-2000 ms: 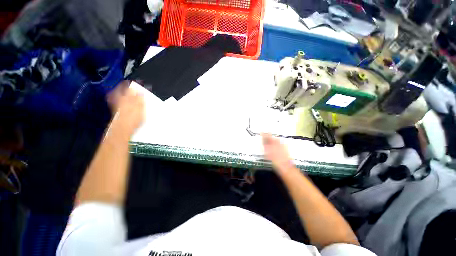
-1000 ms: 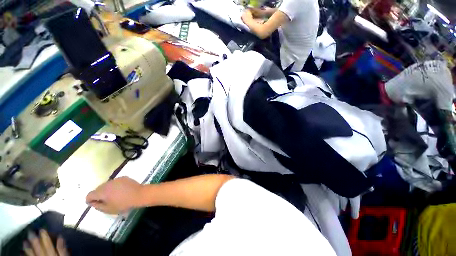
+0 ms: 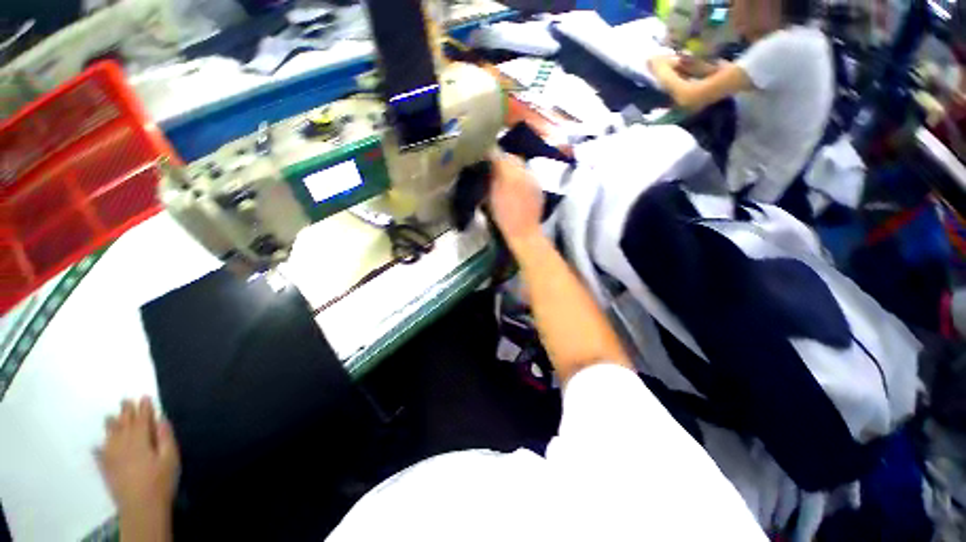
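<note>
A large black cut panel (image 3: 238, 360) lies on the white table, its far edge at the needle area of the sewing machine (image 3: 254, 201); its near part hangs over the front edge. My left hand (image 3: 141, 455) lies flat at the panel's left edge, fingers slightly spread, holding nothing. My right hand (image 3: 514, 196) is at the right end of the machine, against small black cloth (image 3: 469, 196). Its fingertips are blurred, so I cannot tell whether they grip it.
Black-handled scissors (image 3: 409, 241) lie under the machine arm. A dark phone (image 3: 408, 74) stands on the machine. A red-orange basket (image 3: 79, 175) is at the left. A grey-white and black heap (image 3: 731, 286) is at the right. Another person (image 3: 784, 101) works behind it.
The view has swung left. My right hand has moved from the table front near the needle to the small black cloth at the machine's right end. More of the large panel now shows.
</note>
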